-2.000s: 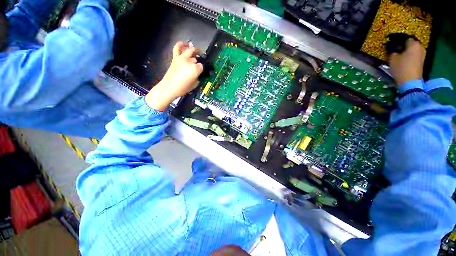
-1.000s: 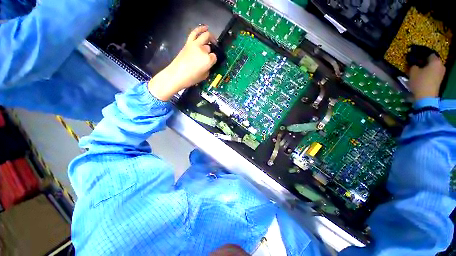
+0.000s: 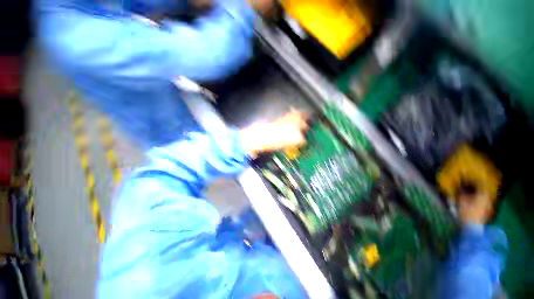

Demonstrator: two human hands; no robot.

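The whole view is blurred. My left hand (image 3: 278,133) is over the left edge of the nearer green circuit board (image 3: 334,175); whether it holds anything cannot be told. My right hand (image 3: 475,201) reaches into the bin of yellow components (image 3: 465,169) at the right; its dark-covered fingertips are among the yellow pieces and their grip is hidden. A second green circuit board (image 3: 404,251) lies to the right of the first, with a yellow block (image 3: 371,255) on it.
A grey parts bin (image 3: 442,111) lies beside the yellow bin. A larger yellow-orange bin (image 3: 334,23) is at the top. Metal conveyor rails (image 3: 281,228) run diagonally. Another person's blue sleeve (image 3: 146,52) is at the upper left.
The view has turned and shifted and is now blurred. The larger yellow-orange bin has come into view. My left hand remains by the board's left edge, my right hand at the yellow bin.
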